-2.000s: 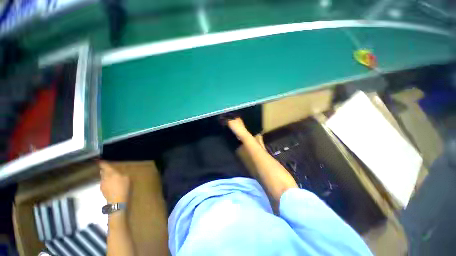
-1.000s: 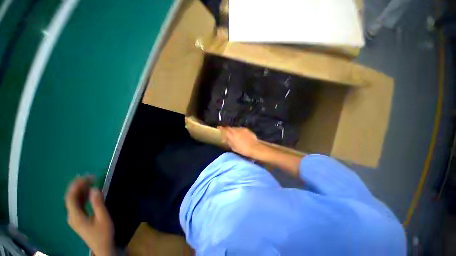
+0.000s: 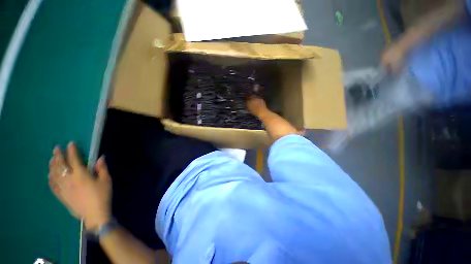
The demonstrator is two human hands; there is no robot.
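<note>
An open brown carton stands beside the bench, with its flaps spread. Dark cord bundles with thin white ties lie packed inside it. My right hand reaches down into the carton onto the cords towards their right side; its fingers are blurred against them, so I cannot tell if it grips any. My left hand lies on the green bench at its near edge, fingers apart, holding nothing.
A white board lies behind the carton. Another person's arm and blue sleeve show blurred at the upper right, near a blurred pale object. A yellow line runs along the grey floor on the right.
The view has turned from the bench to the carton. My right hand has moved from the carton's near edge down inside it. My left hand has come to rest on the bench edge. A person has appeared.
</note>
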